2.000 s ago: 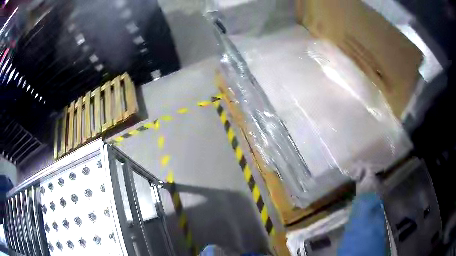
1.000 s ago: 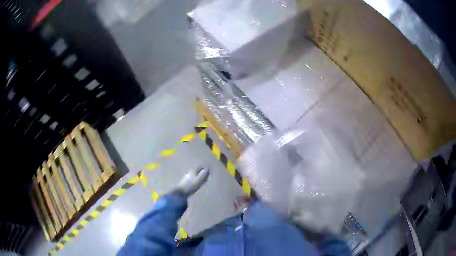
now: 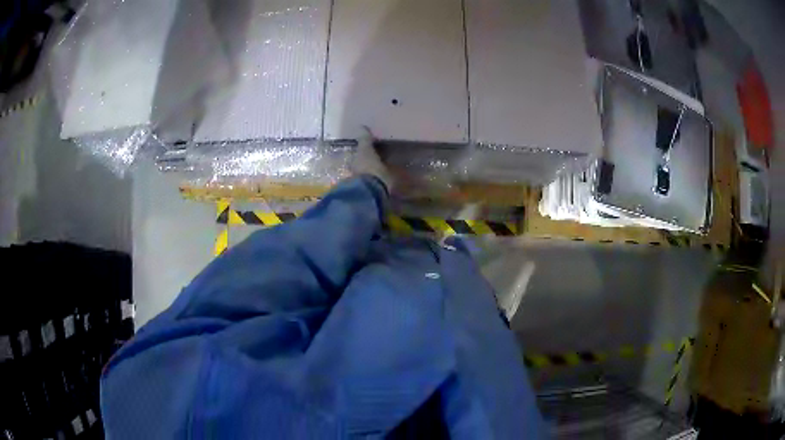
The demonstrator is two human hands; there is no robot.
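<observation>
Pale grey-white metal panels (image 3: 396,69) lie side by side on a low stack in front of me, with thin dark seams between them. Clear crumpled plastic wrap (image 3: 267,163) hangs along their near edge. My left hand (image 3: 370,161), in a pale glove, reaches to the near edge of the middle panel; its fingers are blurred, and I cannot tell whether they grip it. My right hand does not show clearly. A narrow pale strip (image 3: 516,290) shows beside my blue clothing, its lower part hidden.
Wrapped pale panels (image 3: 112,77) stand at the upper left. Slotted metal parts (image 3: 658,146) lie at the right on wood or cardboard. Yellow-black tape (image 3: 456,226) runs along the stack's near side. Dark racks or bins (image 3: 64,301) stand at the lower left.
The view has turned and moved closer to the panels, with the seams now exposed. My left hand has moved from above the floor to the panel edge. The wooden pallet has left view.
</observation>
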